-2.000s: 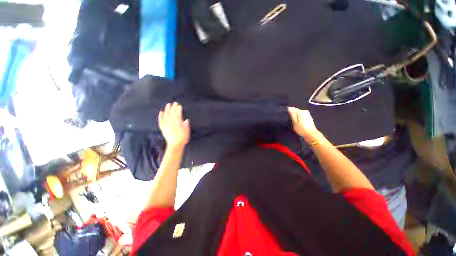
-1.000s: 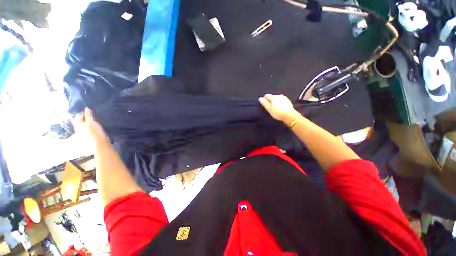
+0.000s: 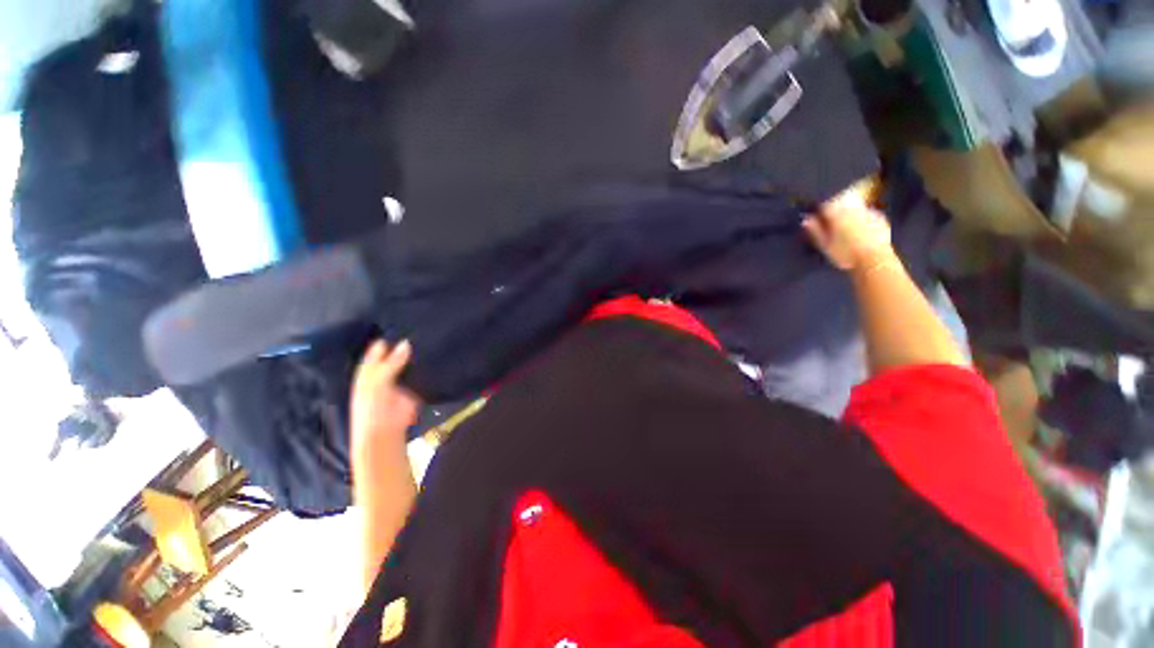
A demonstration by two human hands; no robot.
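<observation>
A dark navy garment (image 3: pixel 544 285) lies bunched along the near edge of the black table cover (image 3: pixel 544 114), close to my apron. My left hand (image 3: pixel 384 395) is at its left end, fingers on the cloth near the table edge. My right hand (image 3: pixel 850 232) pinches the cloth at its right end, by the table's right corner. The grey padded sleeve board (image 3: pixel 260 317) sticks out bare at the left, with its rounded end showing. The steam iron (image 3: pixel 740 101) rests on the table beyond the garment, its pointed plate rimmed in silver.
A blue strip (image 3: pixel 228 139) crosses the table's left. A dark garment pile (image 3: pixel 101 203) hangs beyond it. A small dark packet (image 3: pixel 361 32) lies at the far edge. The green-edged side stand (image 3: pixel 930 76) and cardboard boxes (image 3: pixel 1114 165) are at right, a wooden stool (image 3: pixel 177 532) lower left.
The cloth has come off the sleeve board and shifted rightward and nearer my body. My left hand moved in from the far left; my right hand moved out to the right. The view has turned.
</observation>
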